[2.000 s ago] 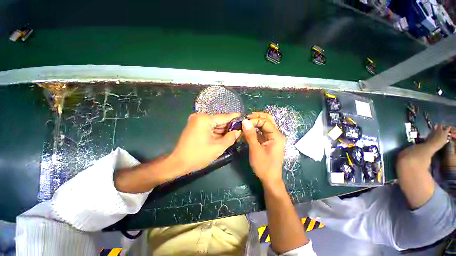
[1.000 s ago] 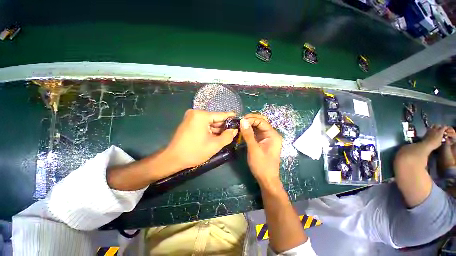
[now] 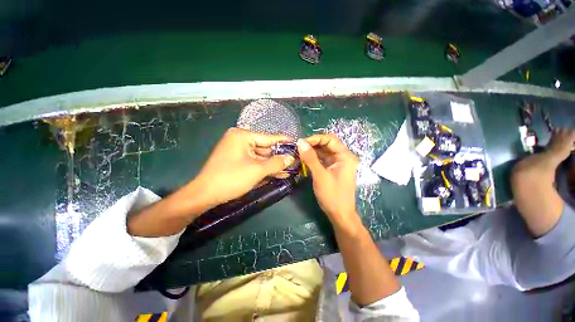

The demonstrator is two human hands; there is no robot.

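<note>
A small black electronic unit [image 3: 287, 151] with a thin yellow strip is pinched between my hands at the middle. My left hand [image 3: 243, 162] grips it from the left, thumb and fingers closed on it. My right hand [image 3: 331, 173] touches its right side with thumb and fingertips; whether they hold a screw is too small to tell. The black electric screwdriver [image 3: 243, 207] lies below my left hand, partly hidden by it. The round grey speckled disc [image 3: 270, 117] is just behind my hands, partly covered. The silvery loose screw pile [image 3: 360, 141] lies right of my right hand.
White paper [image 3: 396, 157] lies between the screws and a clear parts tray [image 3: 449, 212] of black units. A pale metal rail [image 3: 189, 92] crosses behind, with units on the green conveyor belt [image 3: 246, 60]. Another worker's arm [image 3: 539, 182] is at the right.
The units on the belt have shifted left. The held unit is turned slightly between my fingers, its yellow strip now showing below. The view has shifted slightly.
</note>
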